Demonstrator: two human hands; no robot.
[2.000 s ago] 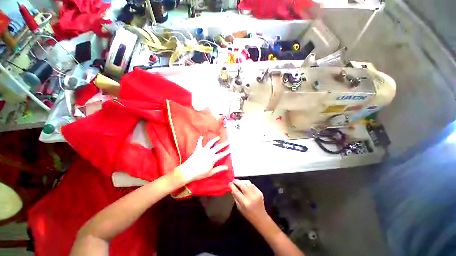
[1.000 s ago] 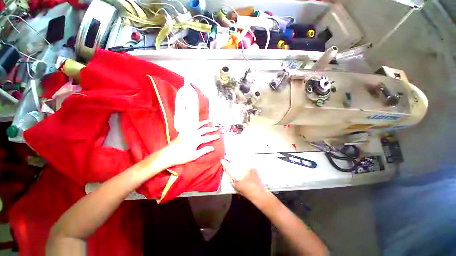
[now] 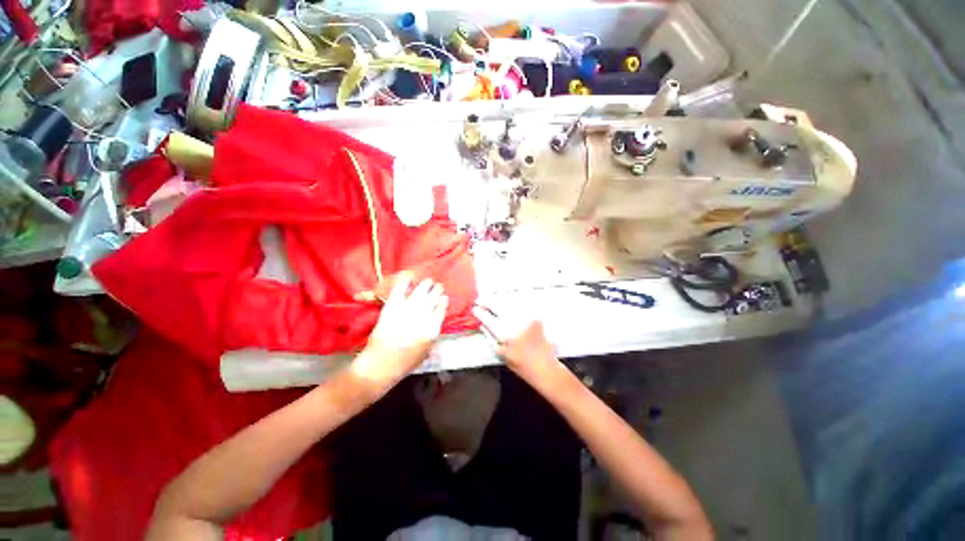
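A red garment (image 3: pixel 328 248) with a thin yellow piping line (image 3: pixel 372 211) lies on the white machine table, left of the cream sewing machine (image 3: pixel 698 174) marked JACK. Its right edge reaches near the needle area (image 3: pixel 495 217), which is overexposed. My left hand (image 3: pixel 407 322) lies on the garment's lower right part, fingers pointing up and slightly bent. My right hand (image 3: pixel 519 340) is at the garment's lower right corner, fingertips close to the edge; whether they pinch the cloth is too blurred to tell.
Snips (image 3: pixel 619 296) and black-handled scissors (image 3: pixel 707 285) lie right of the needle. A rear tray (image 3: pixel 677 42) holds thread spools and yellow-tan strips. A white plastic tray (image 3: pixel 93 248) with scraps stands at left. More red cloth (image 3: pixel 180 454) hangs at lower left.
The garment's lower edge has moved up toward the needle, and its lower yellow-trimmed corner no longer hangs over the table edge. Both hands have stayed at its lower right; the left fingers are closer together.
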